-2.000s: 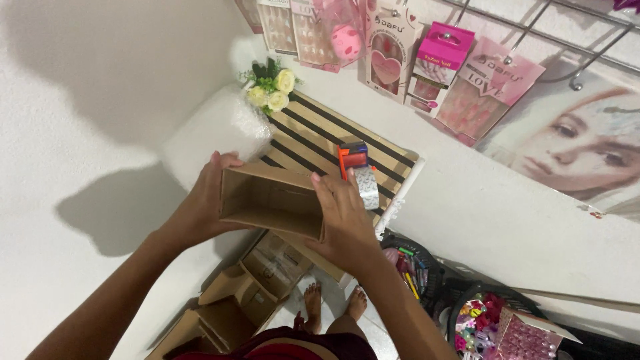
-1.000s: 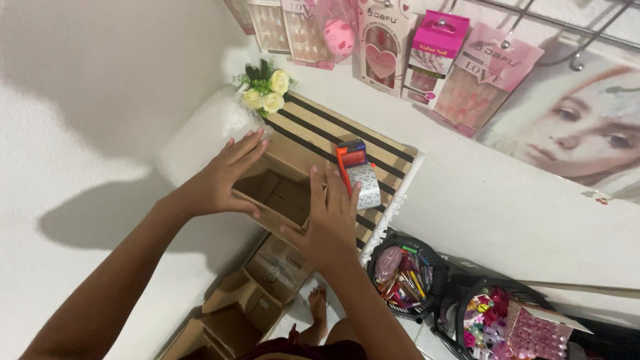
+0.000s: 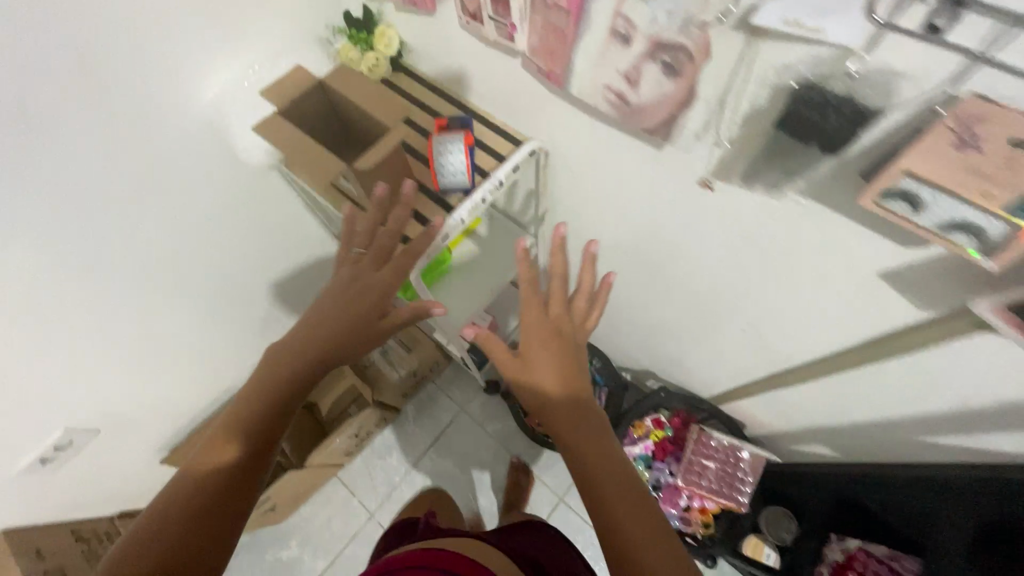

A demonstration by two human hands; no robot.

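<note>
My left hand (image 3: 372,280) is raised with its fingers spread and holds nothing; it appears in front of the near edge of a small shelf unit with a striped top (image 3: 504,128). To its right, my right hand (image 3: 548,328) is also spread and empty. An uncovered cardboard box (image 3: 384,100) with its flaps up stands on the shelf top, beyond my left hand. Beside the box lies a tape dispenser (image 3: 452,156) in orange and dark blue with a roll of patterned tape. White artificial roses (image 3: 372,48) are at the back corner.
More cardboard boxes (image 3: 344,432) sit on the tiled floor at lower left. Black baskets with colourful small items (image 3: 668,464) are at lower right, beside a black surface (image 3: 880,496). Packaged lashes (image 3: 944,192) and other packs hang on the wall. Green items (image 3: 436,272) are inside the shelf unit.
Two seconds ago both hands held the box; one second ago they were around it on the shelf. Now both are apart from it. The view has swung to the right.
</note>
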